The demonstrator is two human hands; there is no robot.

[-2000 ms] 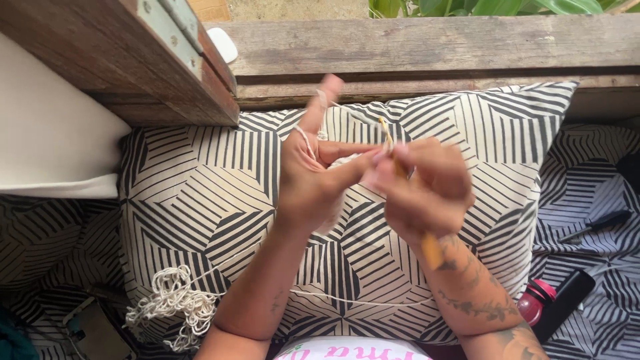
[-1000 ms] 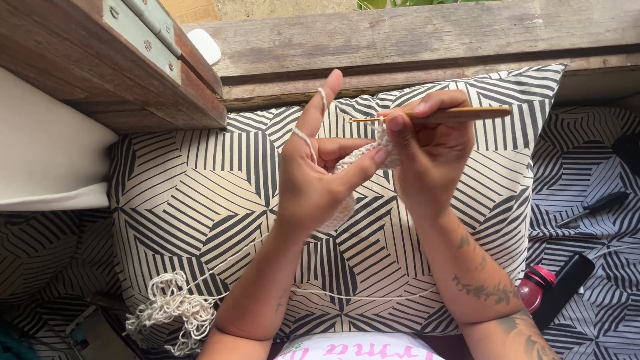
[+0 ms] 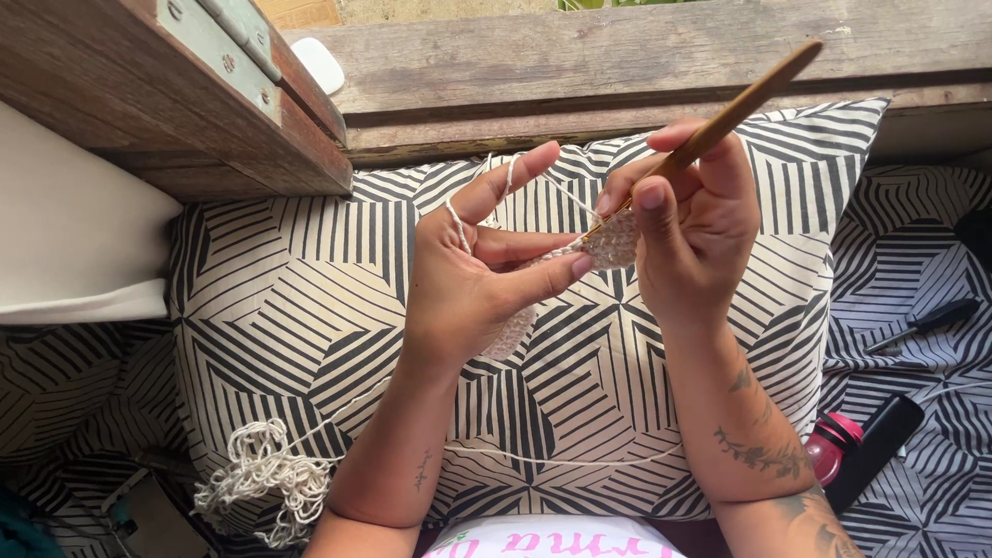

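My left hand (image 3: 473, 271) pinches the edge of a cream crocheted piece (image 3: 612, 242) between thumb and a finger; its index finger is raised with yarn looped round it. Part of the piece hangs below that palm. In my right hand (image 3: 697, 217) is a crochet hook with a wooden handle (image 3: 725, 116), which slants up to the right, its metal tip at the edge of the piece. A strand of yarn runs from the raised finger to the hook. A loose tangle of cream yarn (image 3: 267, 480) lies at the lower left of the patterned cushion (image 3: 310, 310).
Beyond the cushion runs a wooden sill (image 3: 589, 70), with a hinged wooden frame (image 3: 194, 101) at the left and a white object (image 3: 318, 66) beside it. A screwdriver (image 3: 926, 322), a pink bottle (image 3: 831, 449) and a black case (image 3: 880, 449) lie at the right.
The hook was roughly level a second ago and now slants steeply, handle up to the right, its tip lower at the crocheted piece. My left hand has kept its hold.
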